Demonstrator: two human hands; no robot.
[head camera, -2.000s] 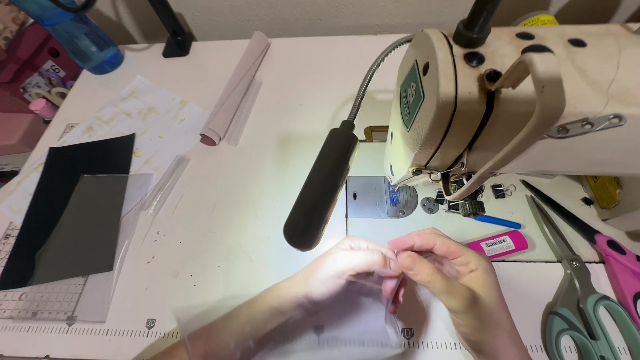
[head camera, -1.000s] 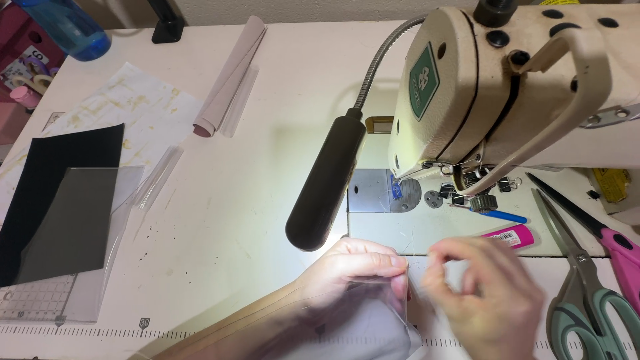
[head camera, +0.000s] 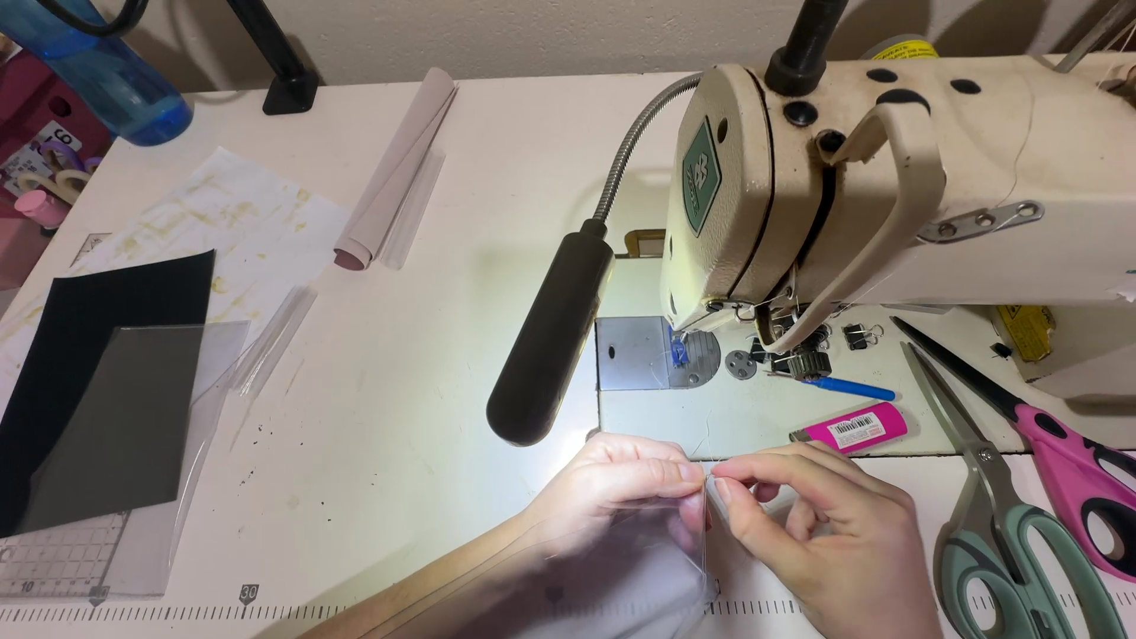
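My left hand grips a clear plastic sheet near its upper right corner, thumb on top; the sheet hangs toward the bottom edge over my forearm. Beside it, my right hand has thumb and forefinger close together at that same corner. Thin thread seems to rise from there, but whether my right fingertips pinch thread or sheet is too fine to tell. Just beyond my hands stand the sewing machine and its metal needle plate. A pink lighter lies behind my right hand.
A black lamp hangs left of the machine. Green-handled scissors and pink-handled scissors lie at right, near a blue pen-like tool and binder clips. Black material, clear sheets and a pinkish roll lie left.
My right hand moved away from the sheet's corner, blurred one second ago, and is now back beside my left fingertips. My left hand has kept its grip on the sheet.
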